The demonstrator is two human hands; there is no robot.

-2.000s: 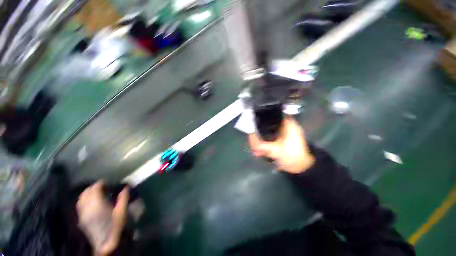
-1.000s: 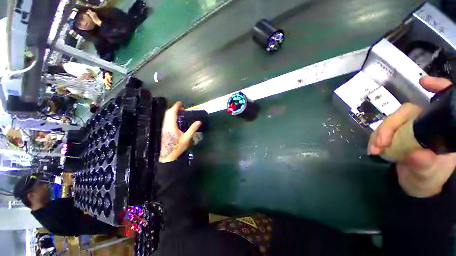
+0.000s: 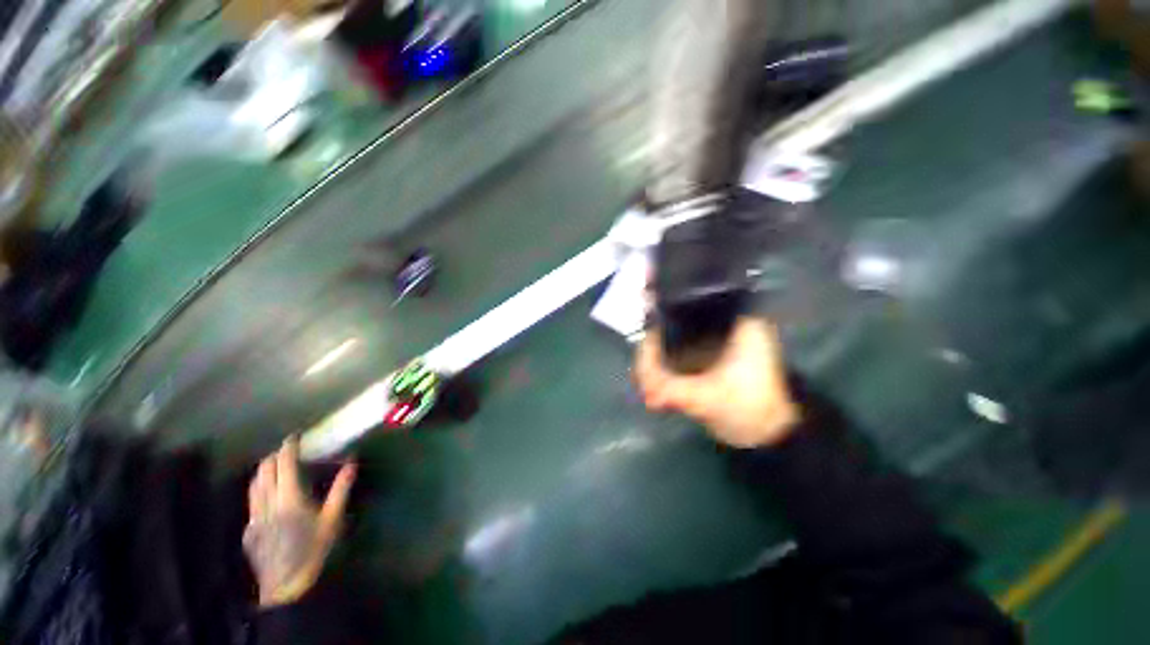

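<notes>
The picture is blurred. My right hand [image 3: 725, 391] is closed around the black body of the electric screwdriver [image 3: 706, 271], in front of the screw feeder [image 3: 624, 296]. A black cylindrical housing [image 3: 412, 393] with a green and red end face is at the white edge strip, left of the screwdriver. My left hand [image 3: 288, 527] is at the lower left, fingers and thumb apart around a dark area; blur hides whether it holds a housing.
Another housing [image 3: 414, 273] lies on the conveyor belt [image 3: 505, 164]. A clear cup [image 3: 873, 262] stands right of the feeder. Yellow-green parts [image 3: 1101, 96] show at the top right. Dark stacked shapes [image 3: 139, 529] are left of my left hand. A grey sleeve [image 3: 710, 95] runs up from the screwdriver.
The view has swung, bringing the screwdriver and my right hand from the right edge to the centre. Compared with two seconds ago, the belt housing is farther left. The end face has turned from cyan to green.
</notes>
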